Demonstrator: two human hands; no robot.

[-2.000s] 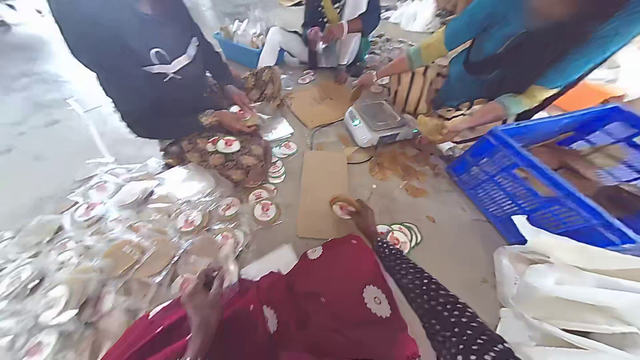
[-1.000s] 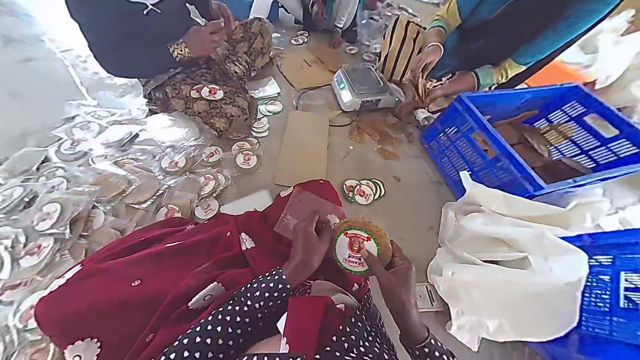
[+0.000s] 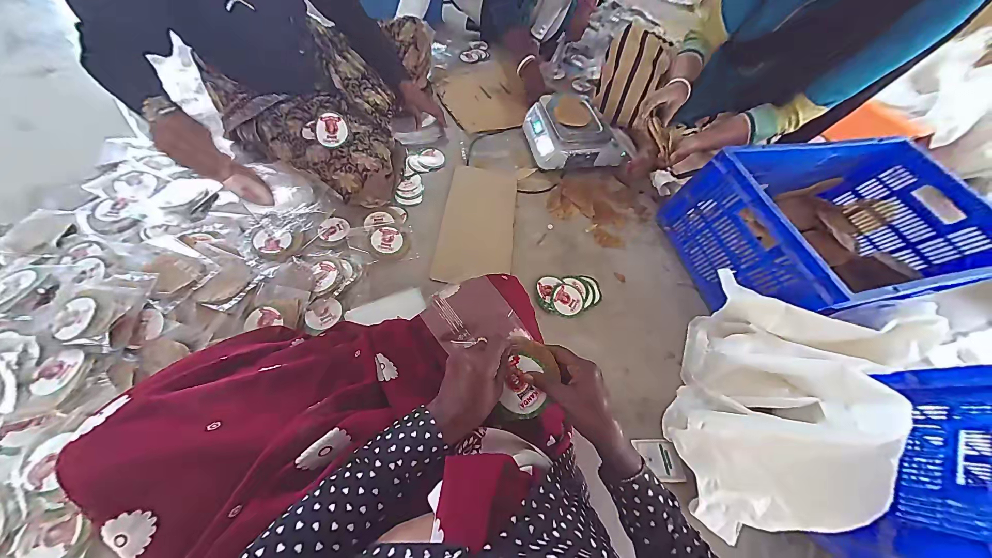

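My left hand [image 3: 471, 385] grips a clear plastic bag [image 3: 474, 311] above my lap, which is covered by dark red cloth with white flowers. My right hand [image 3: 580, 394] holds a stack of thin brown discs with a round printed label [image 3: 524, 386] on top, close against the left fingers. Whether the discs' edge is inside the bag cannot be told. Beyond my hands, several round labels [image 3: 568, 296] lie overlapping on the floor, right of a cardboard sheet [image 3: 474, 225]. Filled clear packets [image 3: 271, 240] are heaped at the left.
A digital scale [image 3: 570, 132] with a brown disc on it stands ahead. Blue crates [image 3: 841, 298] and white cloth or bags [image 3: 790, 434] are at the right. Co-workers sit across; one's hand [image 3: 248, 186] reaches over the packets, another's hands [image 3: 674, 124] hold brown pieces.
Two seconds ago my right hand was by the floor labels with a disc; it is now beside my left hand. The co-worker at the left has reached to the packets. A disc now lies on the scale.
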